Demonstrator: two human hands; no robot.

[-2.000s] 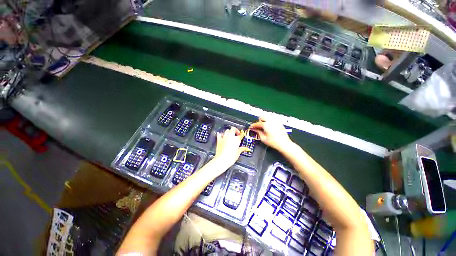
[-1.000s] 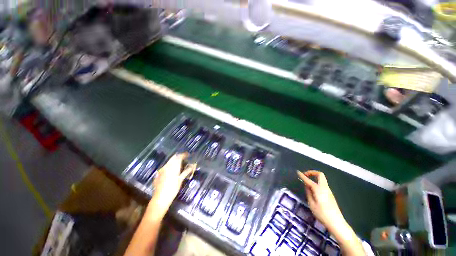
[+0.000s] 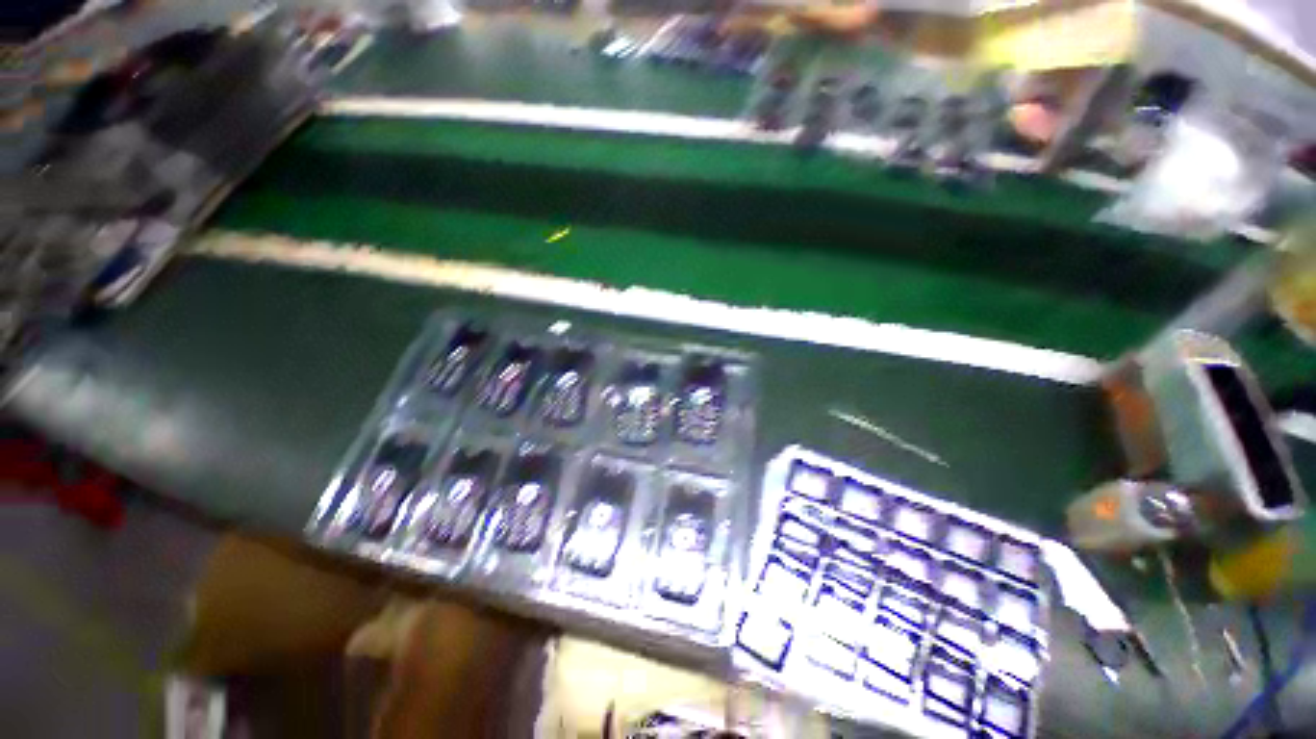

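The clear phone tray (image 3: 577,459) lies on the dark green bench, with two rows of dark keypad phones (image 3: 525,498) in its pockets. The white lens tray (image 3: 787,459) lies just right of it and holds black-edged screen windows (image 3: 953,679). A thin stick, perhaps tweezers (image 3: 889,436), lies alone behind the lens tray. The picture is blurred, so small parts on the phones cannot be made out. Neither my left hand nor my right hand is in view.
A green conveyor (image 3: 476,195) with white edge strips runs behind the bench. At right stand a boxed device (image 3: 1227,426), a small bottle (image 3: 1133,514) and a yellow container (image 3: 1253,566). A hand tool (image 3: 1119,650) lies beside the lens tray. A brown carton (image 3: 260,599) is below the bench edge.
Both my hands have left the picture; they were over the phone tray, then apart, the right one beside the lens tray. The view has shifted, and the thin stick and whole lens tray now show.
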